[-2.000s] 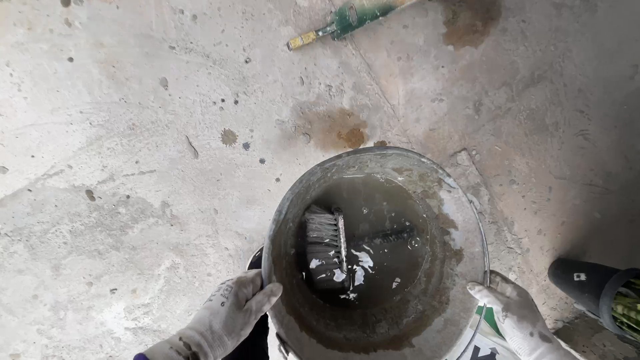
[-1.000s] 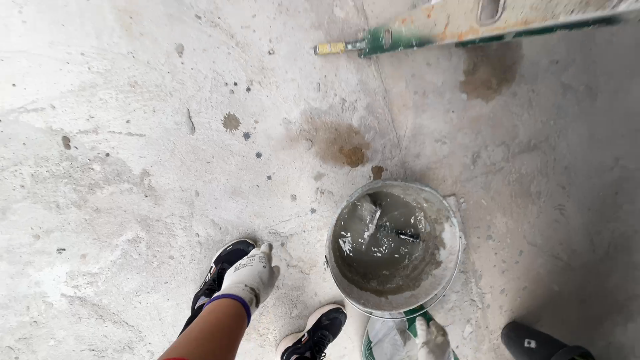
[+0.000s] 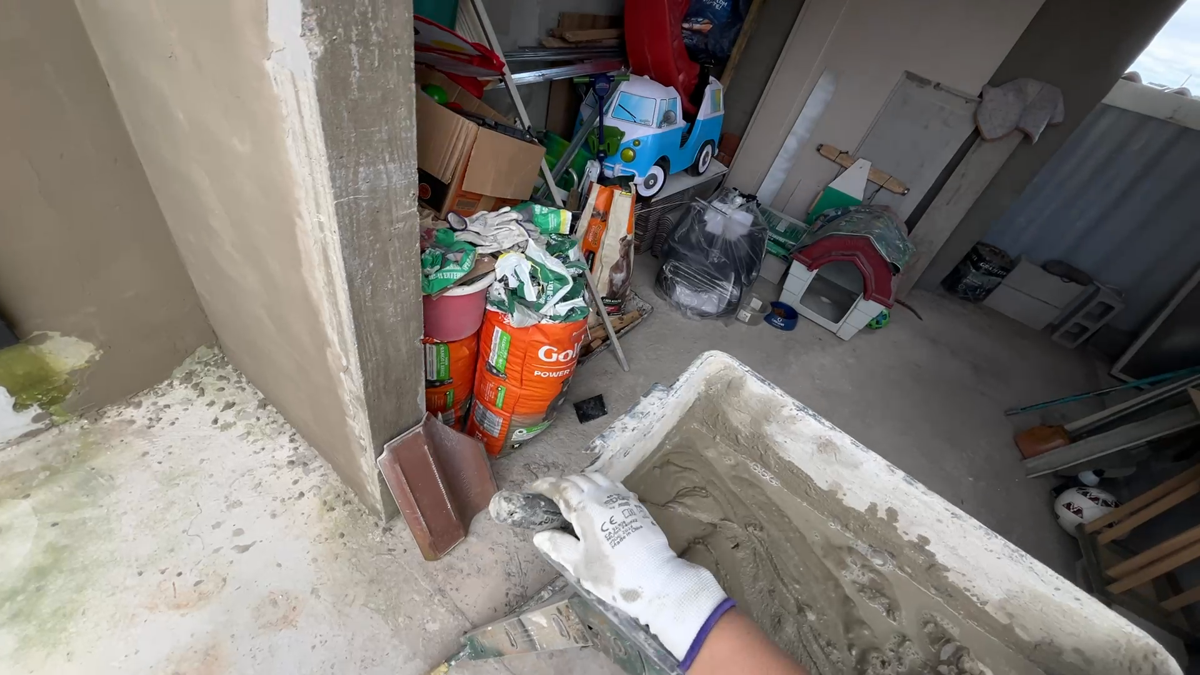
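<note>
My right hand [image 3: 623, 548], in a white knit work glove with a purple cuff, is closed around the mortar-caked dark handle [image 3: 527, 509] of a trowel. Part of the tool's flat blade [image 3: 614, 623] shows below the hand; the rest is cut off by the frame's lower edge. Right beside the hand is a large white mixing trough [image 3: 937, 511], its walls crusted, with wet grey mortar [image 3: 750, 525] inside. Under the wrist lies a long green-and-metal tool [image 3: 534, 630] with a yellow tip, partly covered. My left hand is out of view.
A brown angled ridge tile [image 3: 439, 483] leans at the foot of the concrete pillar [image 3: 366, 225]. Orange cement bags [image 3: 525, 375], a cardboard box [image 3: 478, 155], a blue toy van [image 3: 656, 127] and a small red-roofed kennel [image 3: 839, 281] stand beyond. Wooden slats [image 3: 1148, 544] are at right.
The view has swung far up from the floor. Both hands were on a bucket's rim with a brush inside; the bucket then stood lower on the floor. Now my right hand holds a trowel.
</note>
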